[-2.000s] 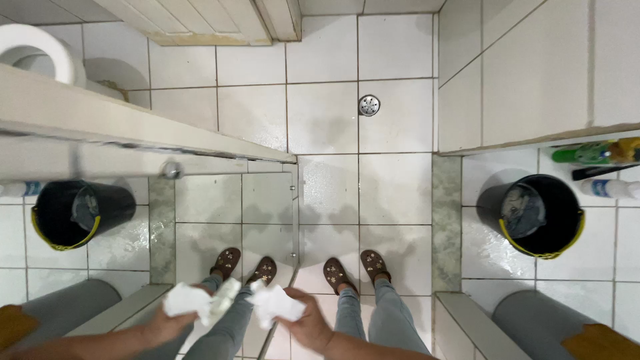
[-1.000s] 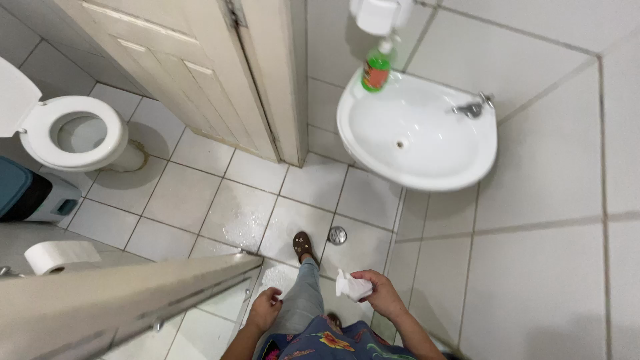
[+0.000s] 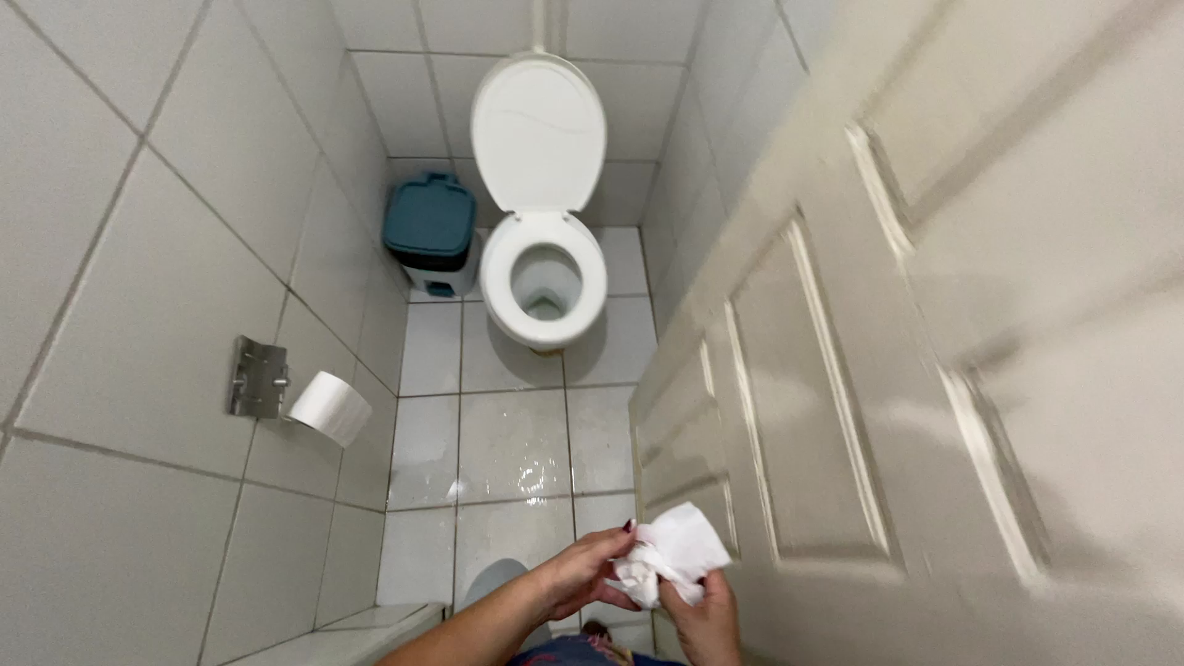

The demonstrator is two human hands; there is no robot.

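Observation:
Crumpled white paper (image 3: 671, 555) is between my two hands at the lower middle of the view. My right hand (image 3: 705, 618) grips it from below and from the right. My left hand (image 3: 592, 573) comes in from the left, its fingers touching the crumpled side; whether they close on the paper I cannot tell. A toilet paper roll (image 3: 333, 408) hangs on a metal holder (image 3: 259, 377) on the left wall. Farther ahead stands a white toilet with its lid (image 3: 538, 134) raised and its seat (image 3: 544, 331) down.
A bin with a teal lid (image 3: 430, 217) stands left of the toilet. A panelled door (image 3: 805, 398) takes up the right side. The tiled floor (image 3: 514, 444) looks wet. A low ledge (image 3: 370, 638) juts out at the lower left.
The view has turned from the mirror, then the washbasin, to the toilet. My hands, apart one second ago with paper in the right one, have come together at the paper.

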